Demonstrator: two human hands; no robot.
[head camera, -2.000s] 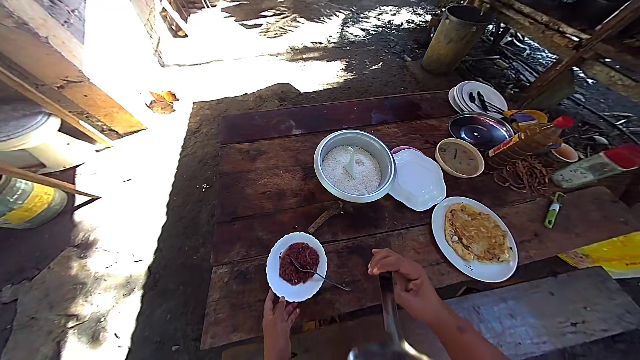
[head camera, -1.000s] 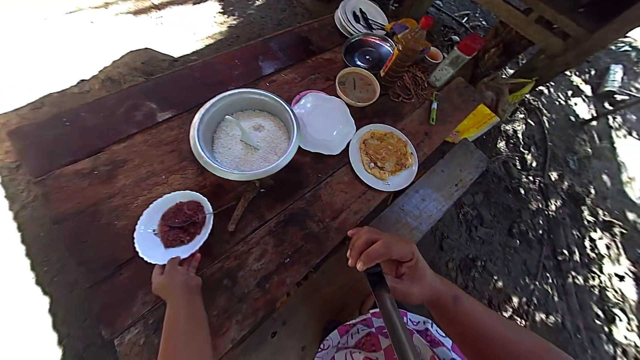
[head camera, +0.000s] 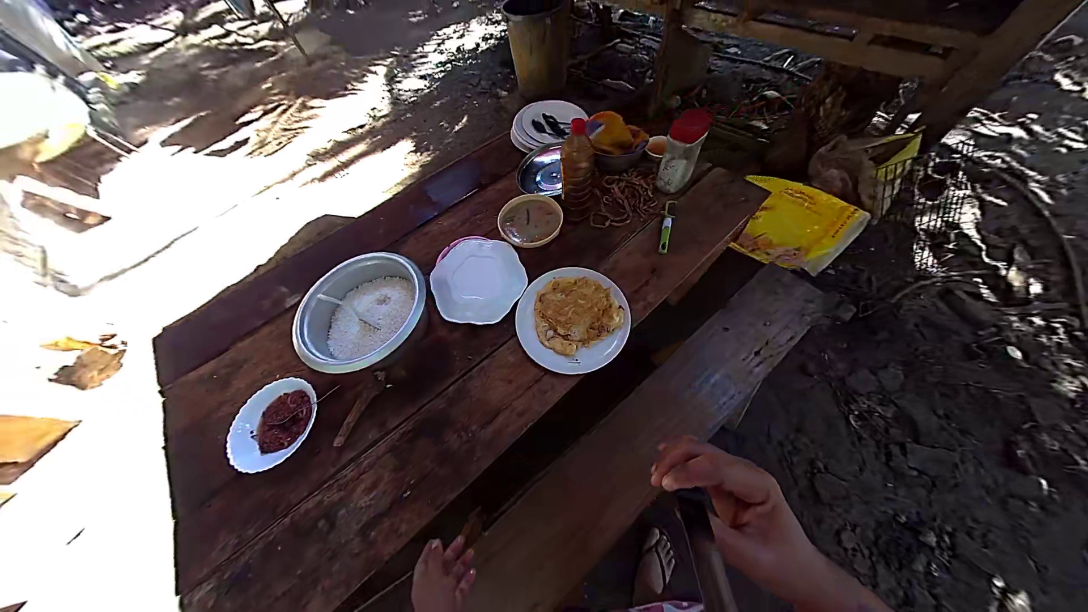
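Note:
My right hand (head camera: 735, 510), at the lower right, is closed around the dark handle of a long object (head camera: 704, 544), perhaps a knife; its lower end is cut off by the frame. My left hand (head camera: 444, 575) hangs over the bench edge with fingers slightly curled and nothing visible in it. Farther left on the wooden table lies a scalloped white bowl (head camera: 242, 444) of dark red food with a spoon. Beyond it stands a metal pot (head camera: 303, 333) of white rice with a spoon inside. White scalloped plates (head camera: 478, 282) and a plate (head camera: 575, 364) with a fried omelette-like food sit to its right.
At the table's far end are a bowl of brownish liquid (head camera: 529, 223), a bottle (head camera: 578, 170), a red-lidded container (head camera: 682, 153), stacked plates (head camera: 523, 132) and a green-handled peeler (head camera: 665, 231). A wooden bench (head camera: 680, 382) runs along the near side. A yellow bag (head camera: 795, 223) lies beyond it.
My left hand has let go of the white bowl's rim and drawn back toward the bench. My right hand still holds the dark handle. The view has shifted.

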